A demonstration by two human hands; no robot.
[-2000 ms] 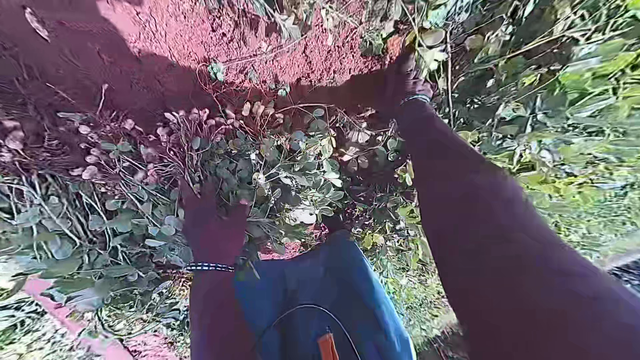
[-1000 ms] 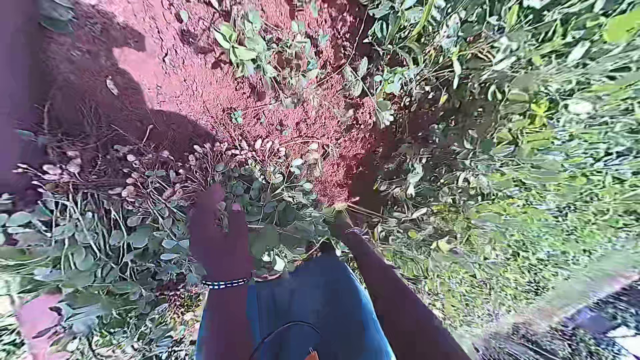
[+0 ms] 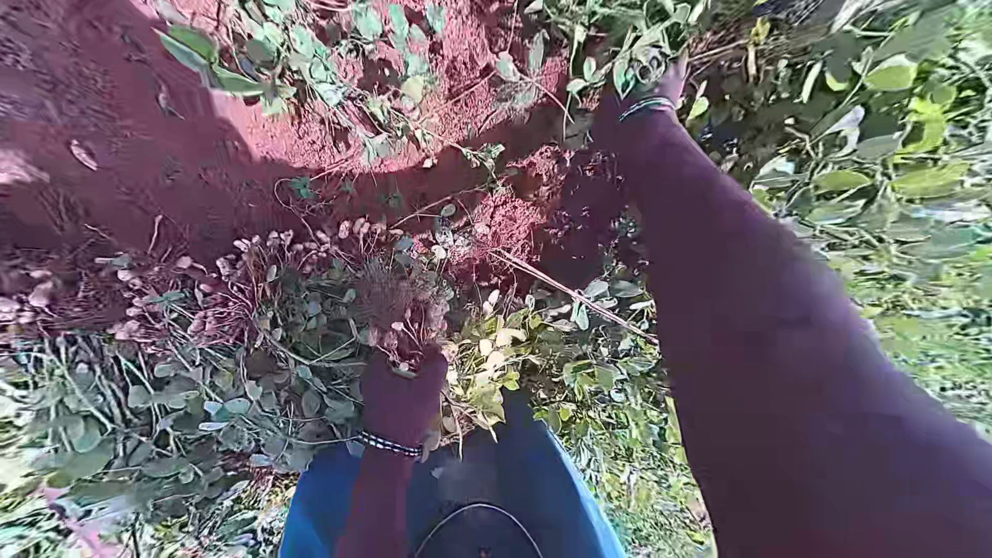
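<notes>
My left hand (image 3: 403, 395), with a beaded bracelet at the wrist, is closed around the base of an uprooted peanut plant (image 3: 403, 329), whose roots and pods stick up above the fist. Its leaves (image 3: 492, 372) spread to the right of the hand. My right arm reaches far forward, and my right hand (image 3: 643, 93) is at a leafy green plant (image 3: 639, 50) at the top; the leaves partly hide its fingers. Left of my left hand lies a row of pulled peanut plants (image 3: 201, 310) with pale pods on their roots.
Reddish soil (image 3: 310, 139), partly shaded, stretches ahead. Loose green stems (image 3: 372, 70) lie on it at the top. Dense foliage (image 3: 876, 170) borders the right side. Blue cloth (image 3: 542, 480) covers my lap below the hands.
My right hand has moved from close to my lap, one second ago, to far forward at the leafy plant. Pods and roots now show above my left fist.
</notes>
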